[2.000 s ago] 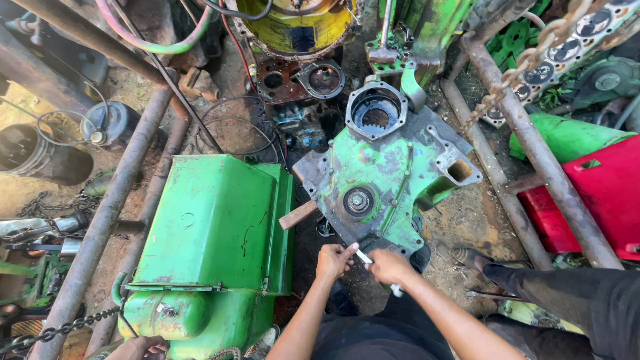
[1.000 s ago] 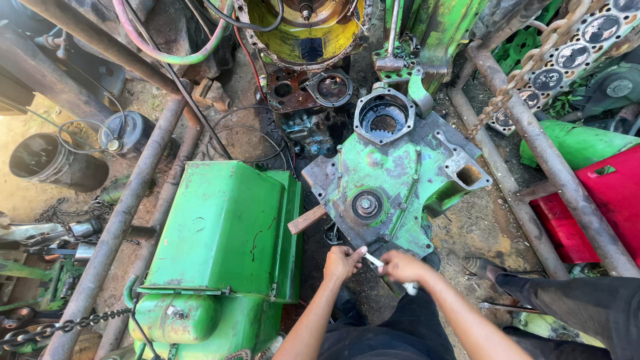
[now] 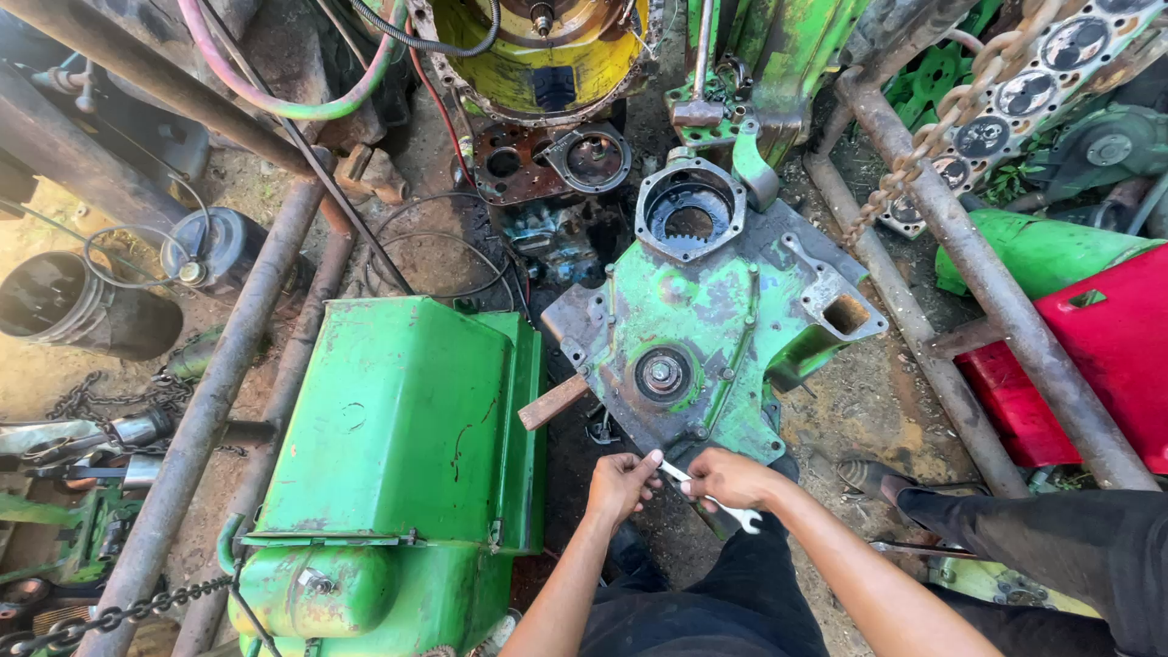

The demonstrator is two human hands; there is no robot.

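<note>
A green engine timing cover (image 3: pixel 684 319) on its block lies in front of me, with a round pulley hub or seal (image 3: pixel 663 372) low on it and a hexagonal flanged opening (image 3: pixel 690 212) at its top. My right hand (image 3: pixel 735 479) grips a combination wrench (image 3: pixel 744 516), its open end pointing down to the right. My left hand (image 3: pixel 624 485) pinches at the wrench's other end, just below the cover's lower edge. Whatever lies under the fingertips of my left hand is hidden. A wooden block (image 3: pixel 555 402) sticks out from under the block at the left.
A green sheet-metal housing (image 3: pixel 392 411) stands close on the left. Steel pipe frames (image 3: pixel 995 255) run along both sides, with a rusty chain (image 3: pixel 931 137) at the right. Another person's leg (image 3: pixel 1031 538) is at the lower right. Buckets (image 3: pixel 87 306) stand at the far left.
Another person's hand at the lower left edge two seconds ago is out of view. Both my hands stay at the cover's lower edge with the wrench, which has tilted a little.
</note>
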